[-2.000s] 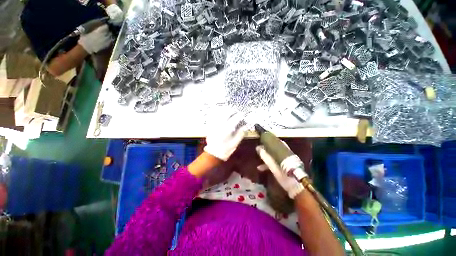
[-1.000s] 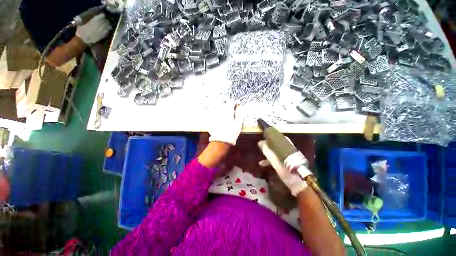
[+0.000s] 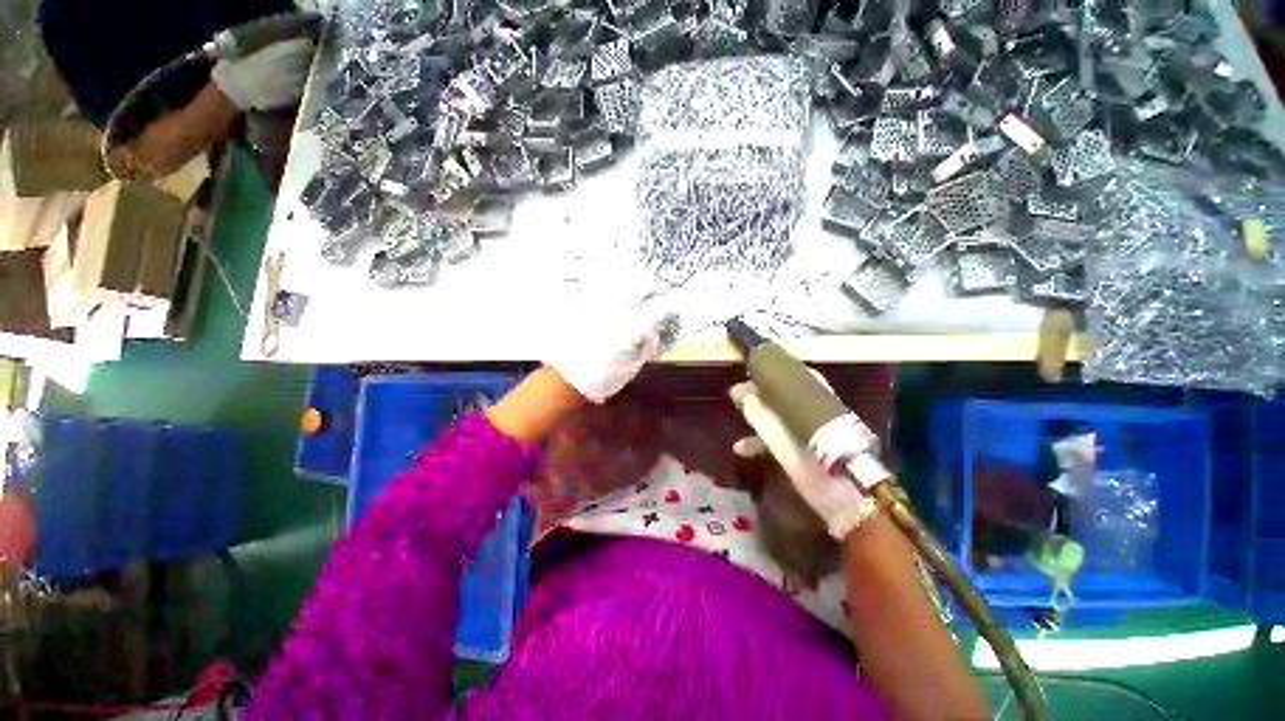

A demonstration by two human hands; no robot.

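My right hand, in a white glove, holds the olive-brown air tool with its dark nose pointing up and left over the table's front edge. My left hand, gloved in white, is at the table edge left of the nose. A small dark part shows at its fingertips; the glare hides its details. A clear bag of silver screws lies in front of the hands. Loose silver screws lie near the tool's nose. Dark metal brackets are heaped behind and on both sides.
A second bag of screws lies at the table's right corner. A thin tan tool is at the left corner. Blue bins stand below, left and right. Another person's gloved hand and cardboard boxes are at the left.
My left hand moved up onto the table edge, then back left, where a dark part shows at its fingertips. The right hand still holds the tool, nearly in place. The left forearm now covers more of the left bin.
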